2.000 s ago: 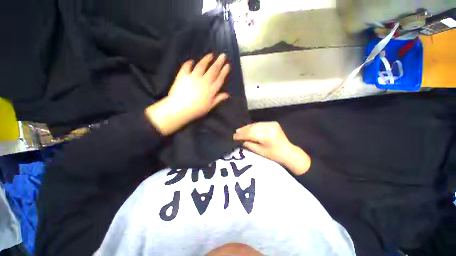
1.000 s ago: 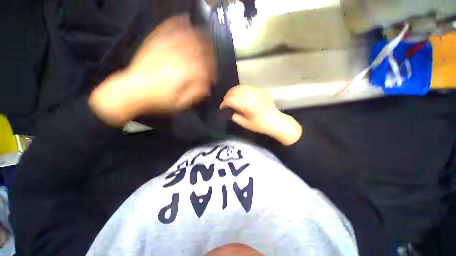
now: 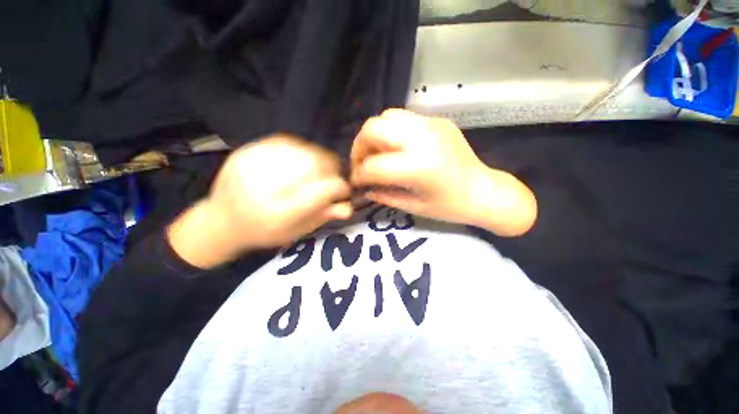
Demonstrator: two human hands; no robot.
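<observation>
The black garment piece [image 3: 324, 73] lies over the left and middle of the table and runs down to my hands at my chest. My left hand [image 3: 275, 194] is slightly blurred, its fingers curled in at the cloth. My right hand [image 3: 429, 170] is beside it, fingers curled and pinching the near edge of the black cloth. The two hands almost touch. The fingertips largely hide the edge between them. The needle and presser foot are not in view.
The cream machine bed [image 3: 519, 73] is at upper right. A blue tray [image 3: 695, 69] with white and red items stands at far right, a pale tape [image 3: 648, 65] beside it. A yellow bin [image 3: 20, 137] and blue cloth [image 3: 77, 251] are at left. Black cloth [image 3: 600, 194] spreads at right.
My left hand has come off the flat cloth and moved down beside my right hand, its fingers now curled. The view has shifted, so the needle area has left the top of the picture.
</observation>
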